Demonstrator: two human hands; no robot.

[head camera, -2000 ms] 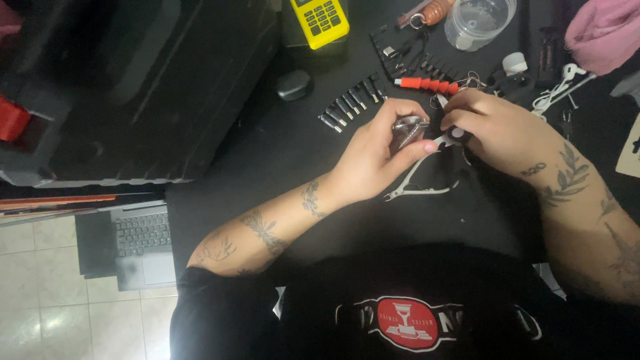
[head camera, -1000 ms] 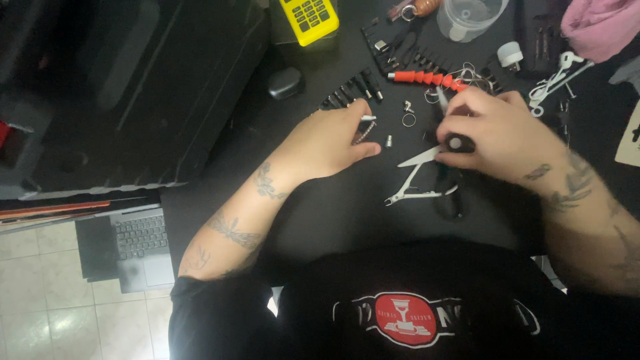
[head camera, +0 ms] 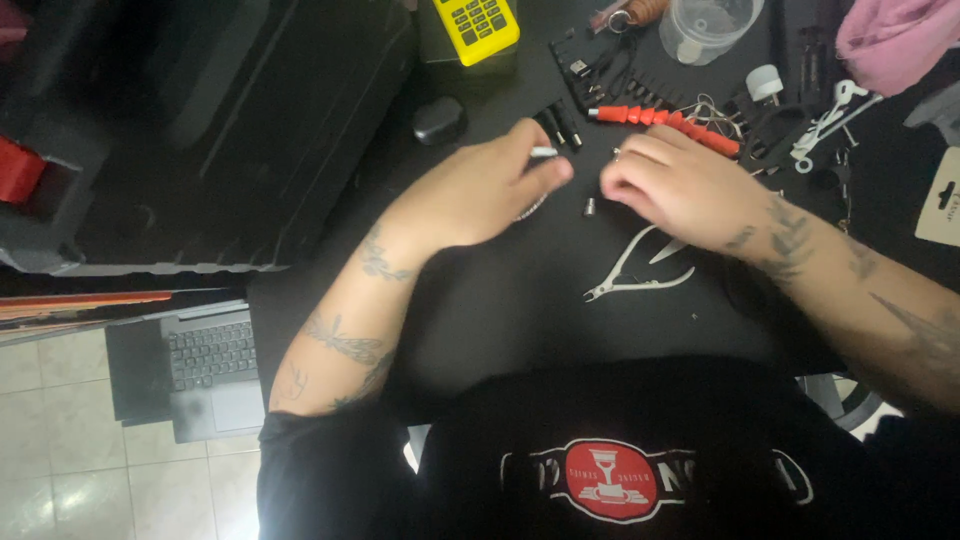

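My left hand is closed around a small white-tipped item and a beaded metal piece, mostly hidden by the palm. Just right of it, my right hand has its fingers bent together near a small ring; whether it grips the ring is unclear. On the black table between the hands lies a small silver metal cylinder. White-handled cuticle nippers rest below my right hand, beside a pointed pale blade. A red segmented tool lies beyond the hands, next to black bits.
Toward the far edge are a yellow keypad device, a black rounded case, a clear plastic tub, a white cap and pink cloth. A large black hard case stands left, above a laptop.
My hands were together two seconds ago and are now apart. My right hand has moved off the nippers' blade area. A small key ring seen on the table one second ago no longer shows there.
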